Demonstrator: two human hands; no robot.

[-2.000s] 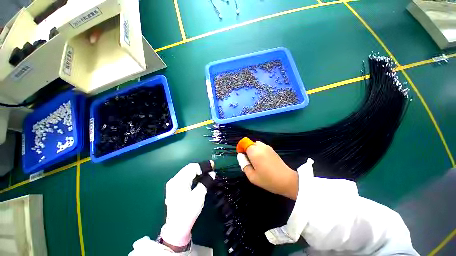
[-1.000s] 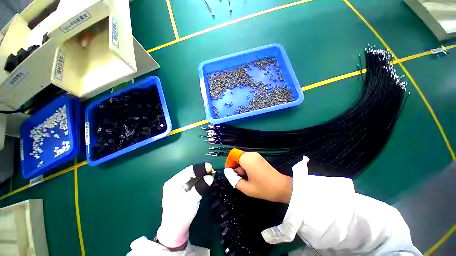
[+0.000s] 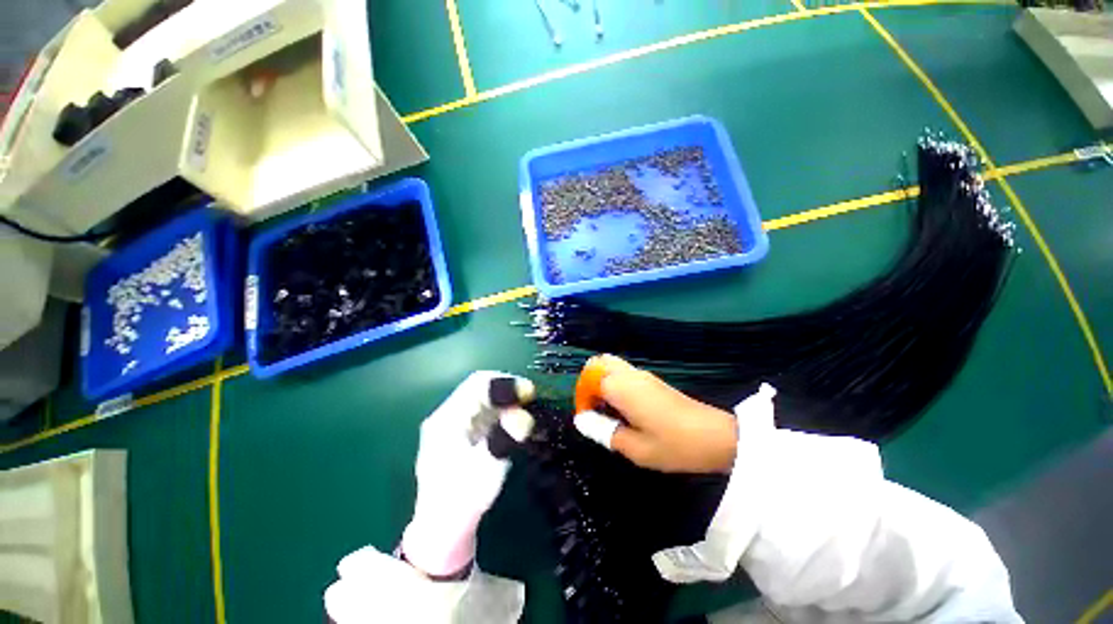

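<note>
My left hand (image 3: pixel 466 457), in a white glove with black fingertip covers, is curled left of the wires. A small dark-grey piece, apparently a connector housing (image 3: pixel 480 427), shows blurred inside its fingers. My bare right hand (image 3: pixel 659 421), with an orange cover and a white cover on its fingers, is bent over the wires, a short gap from the left. Its fingertips are close together; I cannot tell whether a wire is between them. Black crimped leads (image 3: pixel 793 347) with silvery tips curve to the right. Black finished leads (image 3: pixel 568 512) with lumpy housings lie below my hands.
A blue tray (image 3: pixel 532 244) of tiny grey-brown parts stands above the wires. Left of it are a blue tray (image 3: pixel 442 262) of black parts and a blue tray (image 3: pixel 226 293) of white parts. Cream bins (image 3: pixel 287 159) stand upper left. Thin leads (image 3: pixel 574 22) lie at the top.
The view has shifted, moving the trays rightward in the picture. One second ago my hands nearly met around a dark piece at the left fingers; now they are farther apart.
</note>
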